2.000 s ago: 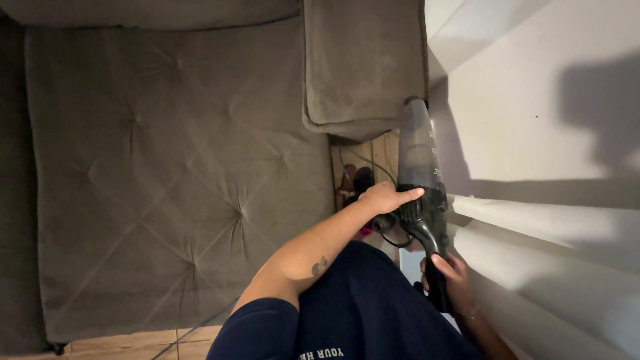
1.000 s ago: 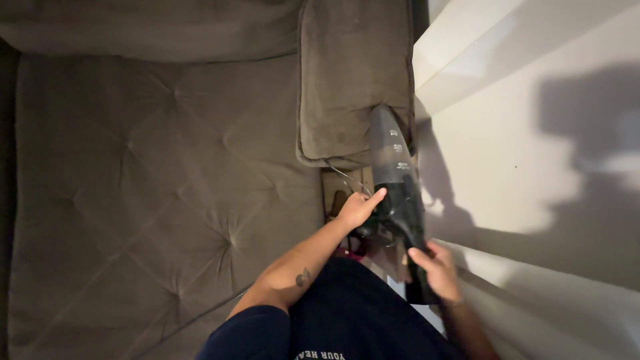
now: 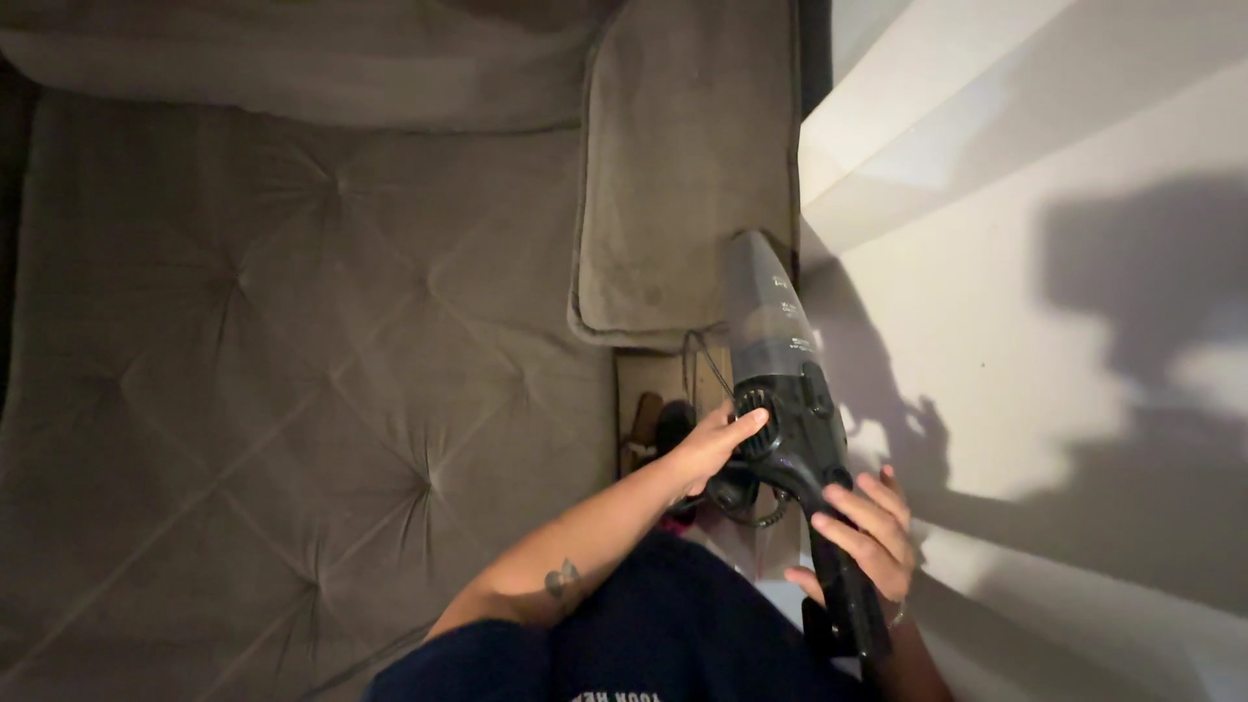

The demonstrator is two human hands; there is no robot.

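A black handheld vacuum cleaner (image 3: 795, 409) with a smoky clear nozzle points away from me, its tip over the right edge of the grey sofa's armrest (image 3: 687, 195). My left hand (image 3: 720, 444) grips the side of its body by the round vent, thumb on top. Around the rear handle is my right hand (image 3: 868, 536), its fingers loosely spread and partly lifted, with the thumb on the handle's other side. A black cord hangs beside and below the vacuum body. The nozzle's contact with the armrest cannot be told.
The tufted grey sofa seat (image 3: 331, 390) fills the left, with a back cushion (image 3: 322, 68) at the top. A pale wall (image 3: 985, 390) stands close on the right. Shoes (image 3: 673, 424) and dark items lie on the wooden floor below the armrest.
The fingers of my right hand have loosened and lifted on the handle, where they were wrapped closer before. The left hand keeps its hold on the vacuum body.
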